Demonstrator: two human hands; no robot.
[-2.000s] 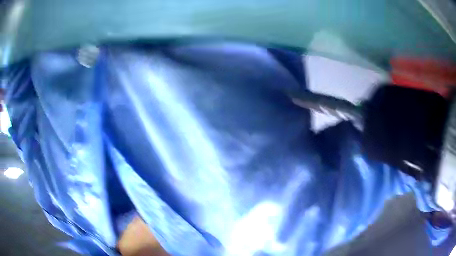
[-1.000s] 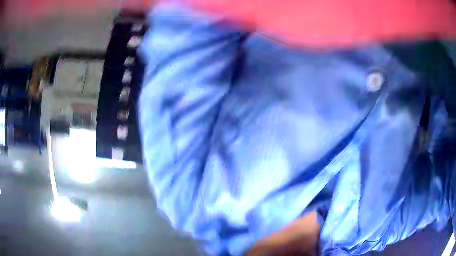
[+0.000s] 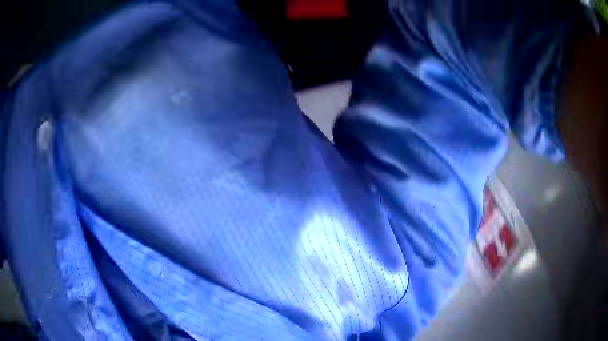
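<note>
A blue smock (image 3: pixel 200 146) with thin dark stripes fills most of the head view, lit brightly at lower middle. A blue sleeve (image 3: pixel 427 146) is bunched in folds to its right. A small pale button (image 3: pixel 45 135) shows at the left edge. Neither of my hands is visible. No tool or circuit board can be made out.
A small red patch (image 3: pixel 317 8) sits in a black area at the top. A pale surface (image 3: pixel 325 106) shows between smock and sleeve. A red-and-white marking (image 3: pixel 499 246) lies on the grey floor (image 3: pixel 533 300). A dark brown shape (image 3: pixel 583 113) is at right.
The view has swung. The wide red surface along the top and the bright background at left are gone. The smock now spreads to the left, and the sleeve and floor marking show at right.
</note>
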